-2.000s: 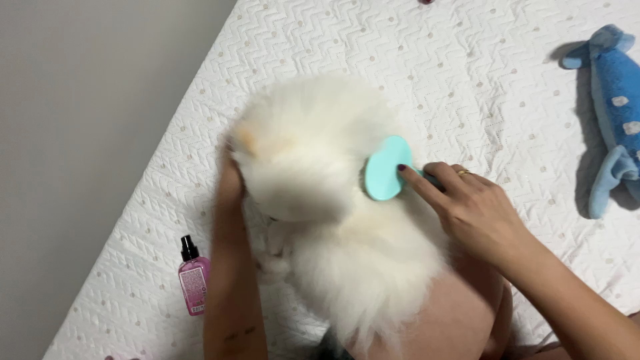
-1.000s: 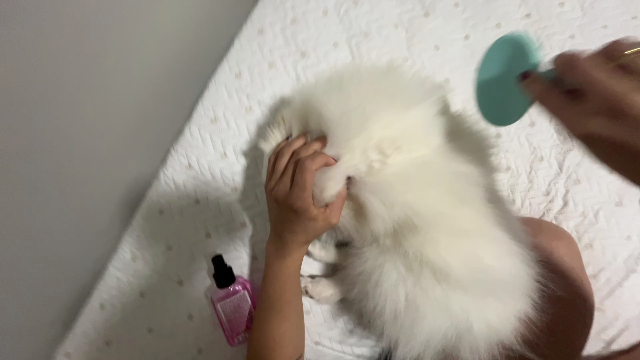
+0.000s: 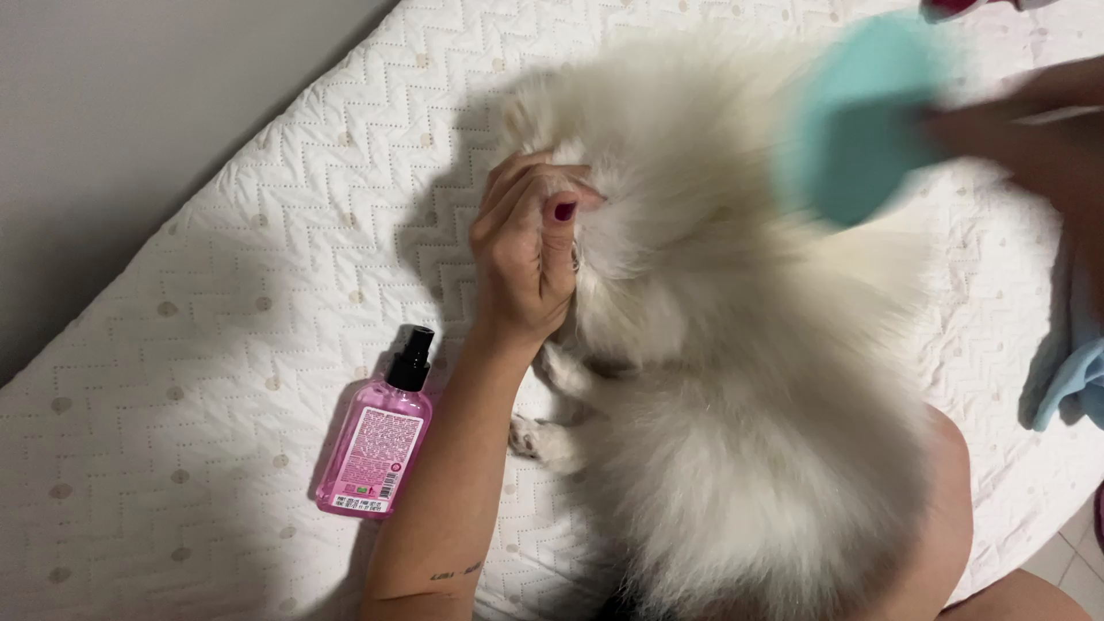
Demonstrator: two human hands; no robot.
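A fluffy white long-haired animal (image 3: 707, 345) lies on its side on a white quilted bedspread (image 3: 207, 414), against my bare leg. My left hand (image 3: 530, 241) grips the fur at its head end, fingers curled and thumb on top. Two paws show below that wrist. At the upper right my right hand (image 3: 1018, 138), blurred, holds a turquoise round-headed brush (image 3: 862, 121) over the animal's back; whether it touches the fur I cannot tell. The bristle side is hidden.
A pink spray bottle (image 3: 375, 448) with a black pump lies left of my left forearm. A blue plush toy (image 3: 1074, 384) is partly visible at the right edge. A grey wall (image 3: 155, 112) borders the bed at the upper left, and floor tiles show at the lower right.
The brush was on the fur two seconds ago, then off to the right of the animal; now it is over its back. My left hand stays at the head end. The view has shifted.
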